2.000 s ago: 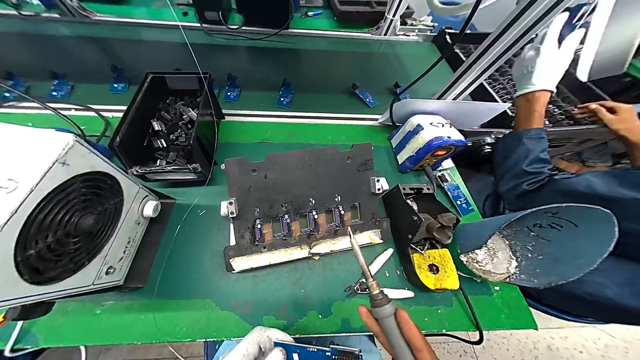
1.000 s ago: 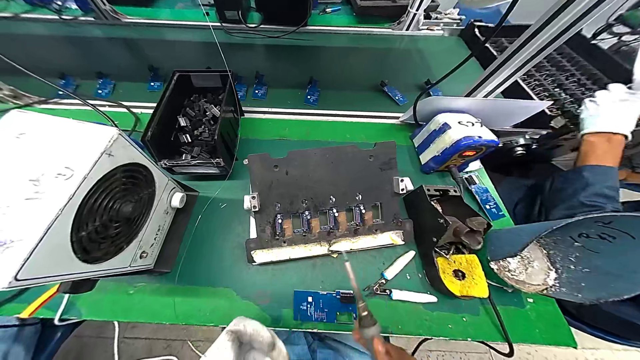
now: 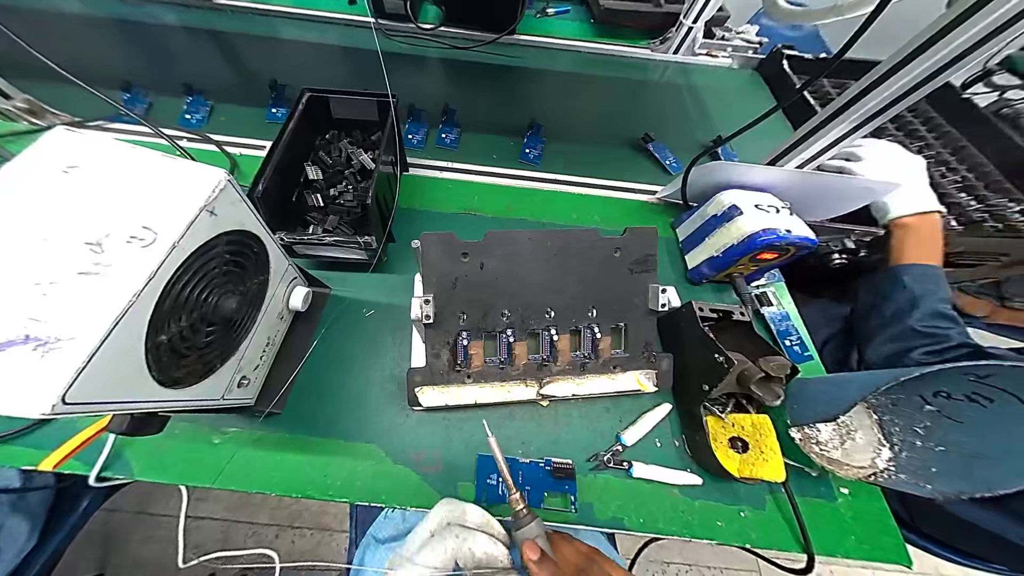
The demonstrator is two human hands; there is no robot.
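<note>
My bare right hand (image 3: 572, 554) grips a soldering iron (image 3: 512, 496), its tip up and to the left over a blue circuit board (image 3: 526, 482) that lies at the table's front edge. To its left my gloved left hand (image 3: 454, 540) is at the bottom edge, its fingers partly out of sight; thin solder wire (image 3: 336, 566) runs beside it. Beyond the board lies a black fixture plate (image 3: 540, 276) with several small blue boards (image 3: 506, 346) upright in its slots. White-handled cutters (image 3: 640, 448) lie open right of the blue board.
At left stands a fan unit (image 3: 216, 308); behind it, a black bin (image 3: 272, 172) of small connectors. On the right are a soldering iron stand (image 3: 696, 352) with yellow sponge (image 3: 748, 448), a blue-white soldering station (image 3: 740, 232), a curved blue scoop (image 3: 944, 424) and a co-worker's gloved hand (image 3: 896, 176).
The blue board, at my left hand two seconds ago, lies on the table. My left hand is apart from it. The co-worker's gloved hand has moved behind the white sheet.
</note>
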